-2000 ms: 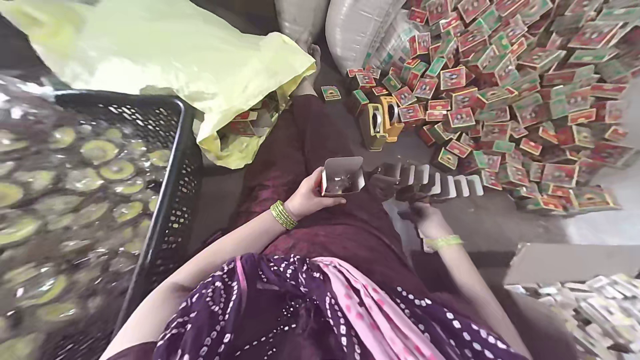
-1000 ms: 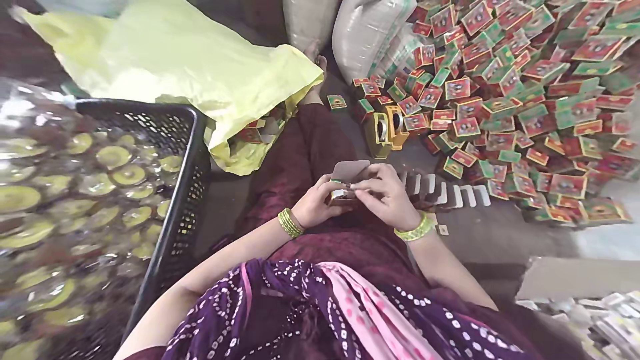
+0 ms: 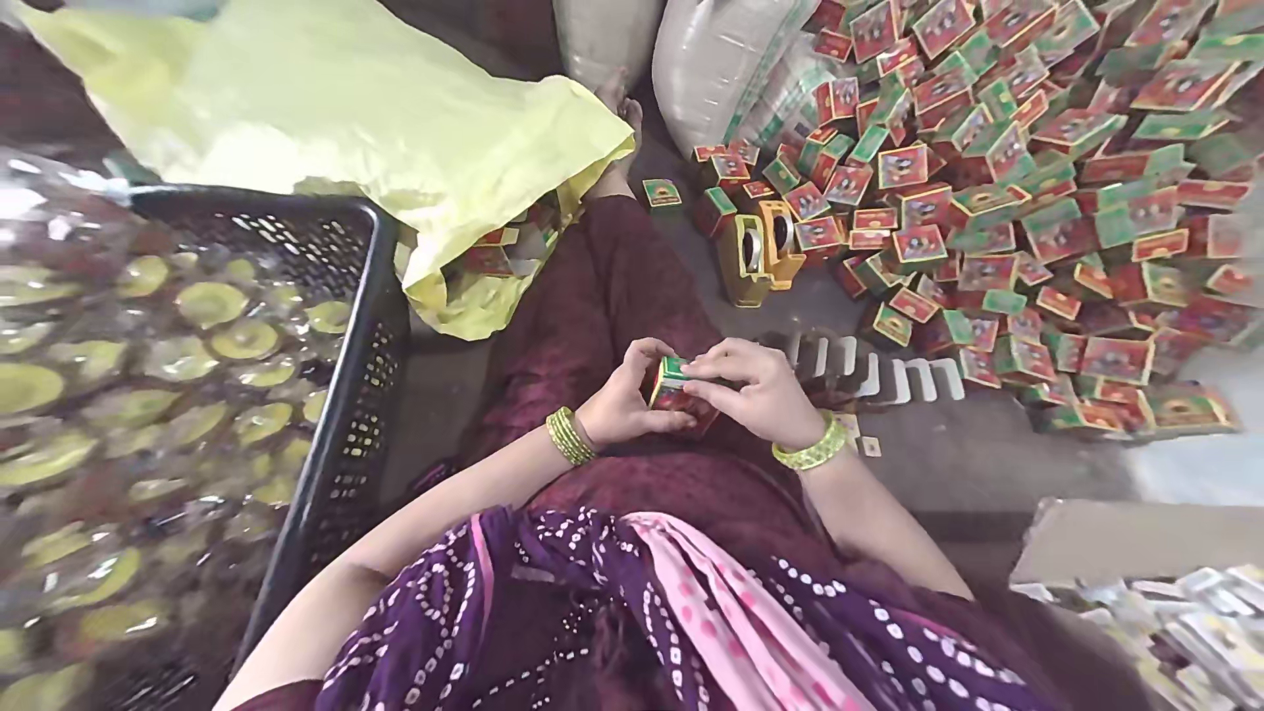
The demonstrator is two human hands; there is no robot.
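Note:
A small red and green printed cardboard box (image 3: 670, 383) is held over my lap, its green end turned up. My left hand (image 3: 632, 395) grips the box from the left, thumb along its lower side. From the right, my right hand (image 3: 755, 390) pinches the green end between thumb and fingers. Just right of that hand, a row of open boxes with pale flaps (image 3: 869, 370) stands on the floor, partly hidden by the hand.
A black plastic basket (image 3: 370, 286) of clear-wrapped yellowish items is at left, beside a yellow sheet (image 3: 296, 109). Two tape dispensers (image 3: 758, 252) stand ahead, near a large pile of red and green boxes (image 3: 1027, 217). White sacks (image 3: 716, 69) are behind; an open carton (image 3: 1116, 543) is lower right.
My right hand has come from the row of boxes to the box in my left hand. The box's raised flap, seen upright earlier, is now folded down, and its printed side shows.

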